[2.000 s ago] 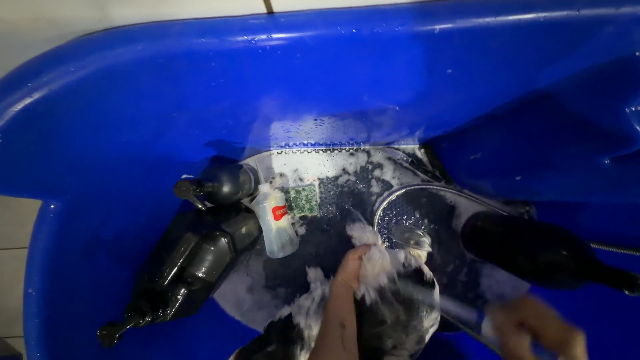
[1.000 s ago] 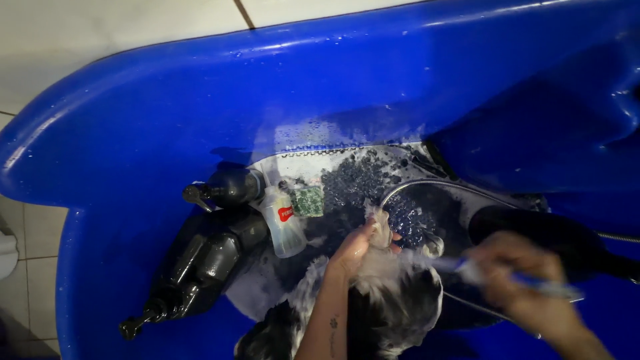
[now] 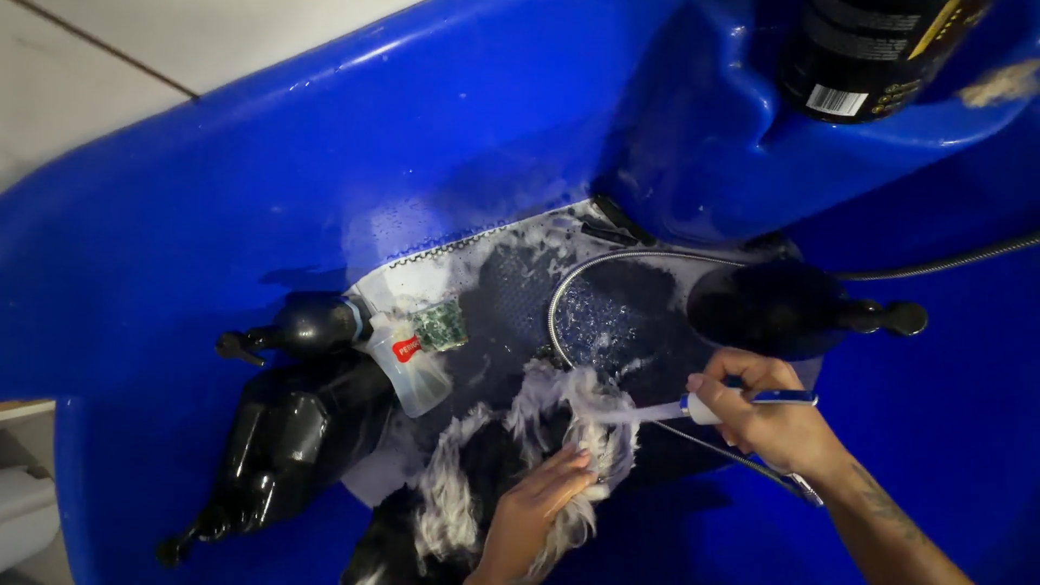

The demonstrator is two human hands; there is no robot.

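Observation:
A wet black-and-white long-haired dog (image 3: 451,516) is at the bottom centre of a blue plastic tub (image 3: 309,162). My left hand (image 3: 540,504) lies on its pale, soaked fur, fingers together, pressing or cupping it; whether it grips the fur is not clear. My right hand (image 3: 756,410), to the right of the dog, is closed around a white and chrome handheld sprayer (image 3: 705,406). Water streams leftward from the sprayer onto the fur. Its metal hose (image 3: 556,309) loops over the wet dark mat (image 3: 512,284) beyond the dog.
Black pump bottles lie at left (image 3: 276,443), with a smaller one (image 3: 313,325) above. A translucent bottle (image 3: 414,370) with a red label touches a green scouring sponge (image 3: 441,325). Another dark pump bottle (image 3: 764,309) is at right. A black container (image 3: 853,57) sits on the tub's upper-right ledge.
The view has shifted, bringing the upper-right ledge into sight. My left hand has moved from the raised, pale wet fur down onto the dog's coat. The sprayer stays in my right hand.

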